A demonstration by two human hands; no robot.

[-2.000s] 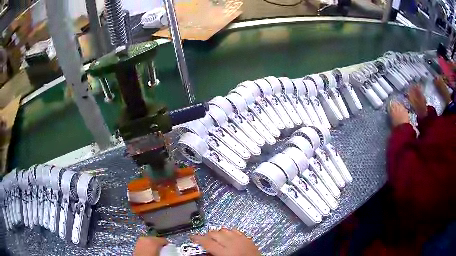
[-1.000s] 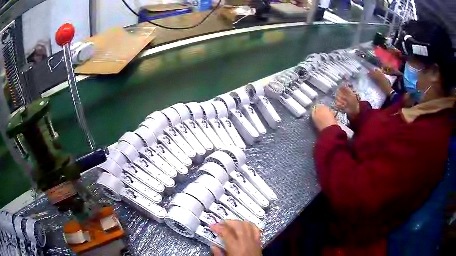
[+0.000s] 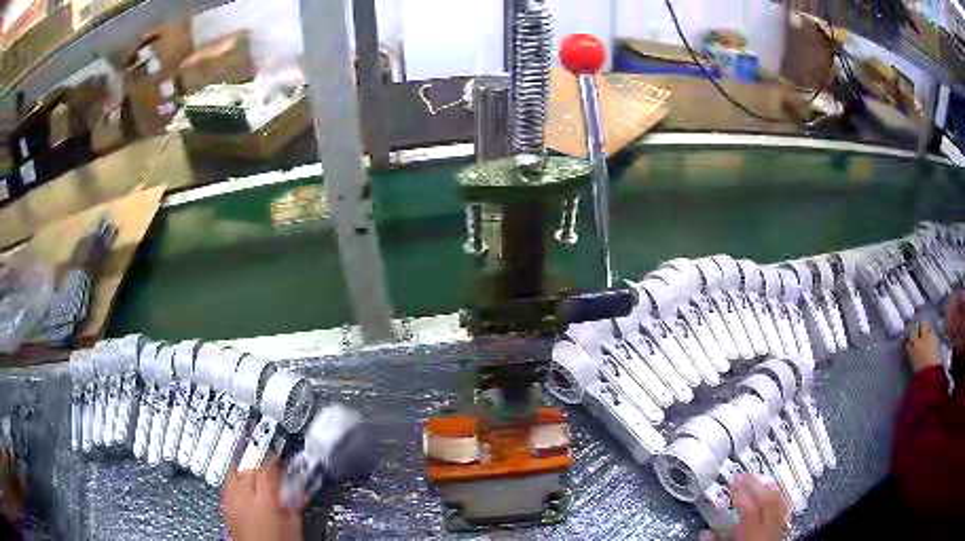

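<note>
My left hand (image 3: 259, 505) is at the lower left, its fingers around the handle of a white handheld fan (image 3: 337, 444) that is motion-blurred, beside the left row of fans (image 3: 190, 386). My right hand (image 3: 760, 512) is at the bottom right, its fingers at the handle of the nearest fan (image 3: 688, 465) in the front right group; the grip is partly hidden. The green hand press (image 3: 521, 243) stands between my hands, with a red-knobbed lever (image 3: 582, 53). Its orange fixture (image 3: 497, 449) holds no fan.
A long row of white fans (image 3: 720, 285) runs behind the front right group. A green conveyor (image 3: 254, 254) passes behind the bench, with a grey post (image 3: 344, 169) before it. Cartons (image 3: 217, 63) stand at the back left. A coworker's dark red sleeve (image 3: 923, 444) is at the right edge.
The view has swung back left, bringing the press to the centre. My left hand has come into view with a fan at the left row. My right hand stays by the front right group.
</note>
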